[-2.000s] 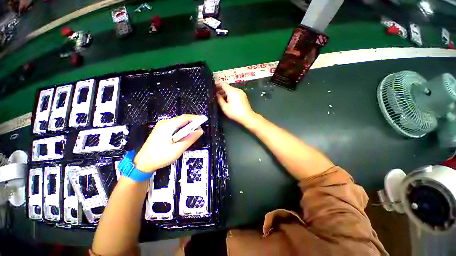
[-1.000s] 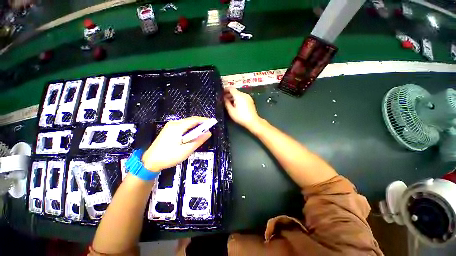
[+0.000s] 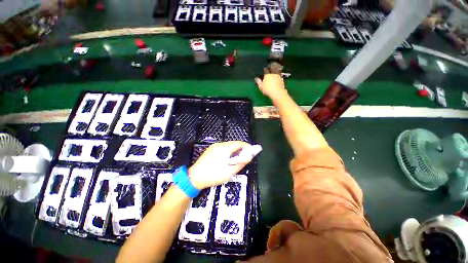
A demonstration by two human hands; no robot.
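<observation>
A black blister tray [image 3: 187, 120] lies on the bench, with white-silver housings [image 3: 156, 118] in its left, middle and lower pockets. One housing [image 3: 127, 205] in the lower row lies askew over its neighbour. My left hand [image 3: 220, 162], with a blue wristband, is over the tray's right part and holds a small light piece [image 3: 249, 153], seen nearly edge-on; its kind is unclear. My right hand [image 3: 272, 85] is stretched over the green conveyor, its fingertips at a small dark part [image 3: 275, 68] just below a silver unit [image 3: 277, 49]. Whether it grips that part is unclear.
The conveyor [image 3: 174, 82] carries scattered units and red parts [image 3: 149, 72]. A dark reddish rectangle [image 3: 333, 105] leans at a metal post [image 3: 379, 43]. A green fan [image 3: 421, 159] and a white fan [image 3: 444, 239] are right, another fan [image 3: 23, 164] left. A filled tray [image 3: 231, 25] lies beyond.
My right hand has moved from the tray's upper right edge forward over the conveyor. My left hand still holds the light piece over the tray. The view has tilted up, showing the far trays.
</observation>
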